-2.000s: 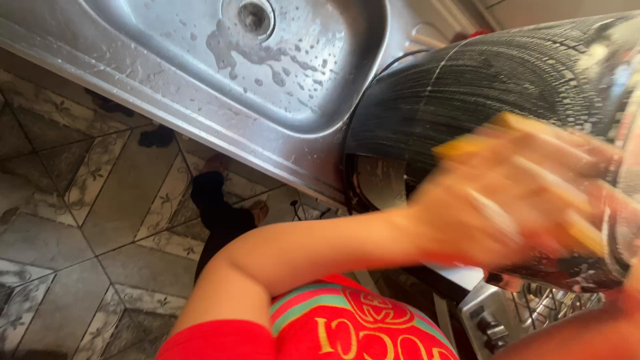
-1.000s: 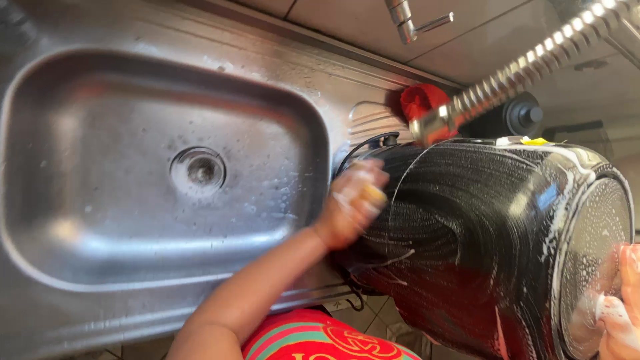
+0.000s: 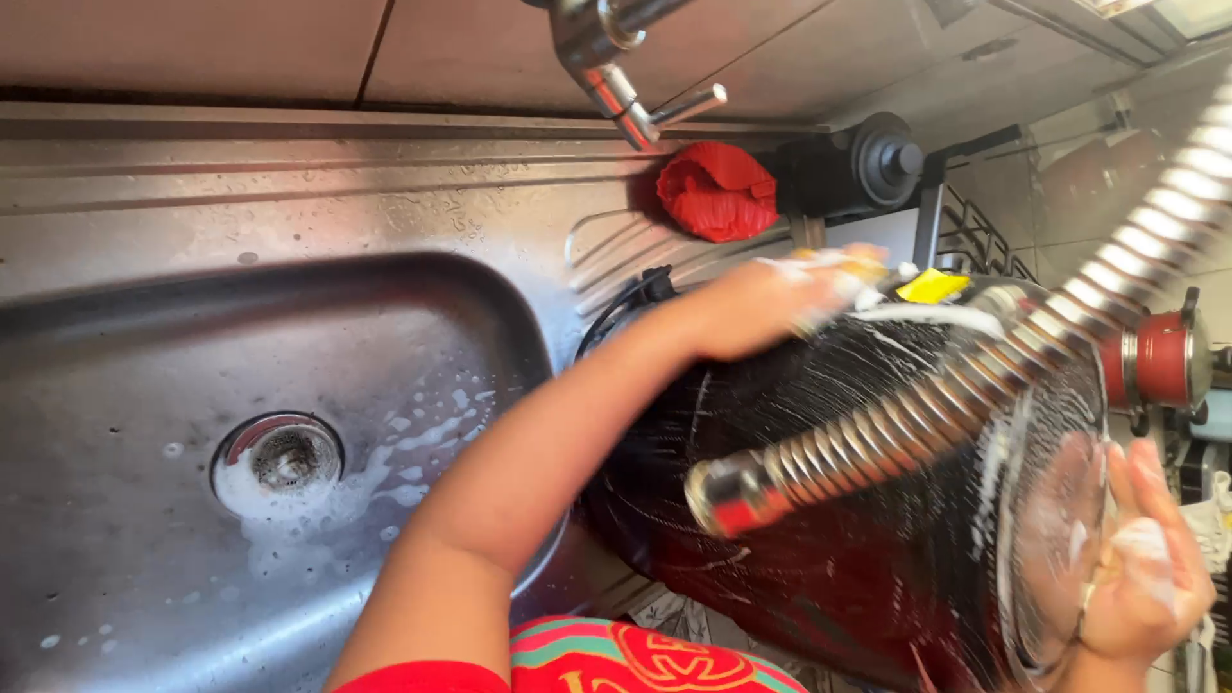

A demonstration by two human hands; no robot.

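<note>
A large black cylindrical container point(image 3: 828, 558) lies on its side at the right of the sink, streaked with soap suds. My left hand point(image 3: 808, 294), blurred and foamy, presses a yellowish sponge point(image 3: 861, 269) against its upper side. A small yellow piece point(image 3: 932, 286) rests on the container close to that hand. At the container's round end, my right hand point(image 3: 1145, 568) bears suds on its fingers and touches the rim, with its fingers partly curled. A flexible metal faucet hose point(image 3: 895, 433) hangs in front of the container.
The steel sink basin point(image 3: 144, 385) has foam around its drain point(image 3: 289, 462). Behind stand a faucet lever point(image 3: 688, 106), a red ruffled item point(image 3: 720, 191) and a dark object with a round knob point(image 3: 881, 162). A red pot point(image 3: 1160, 358) is at the right, past the container.
My left hand has moved from the container's near-sink end to its upper side. Foam now lies around the drain. The hose hangs across the container. The view has shifted.
</note>
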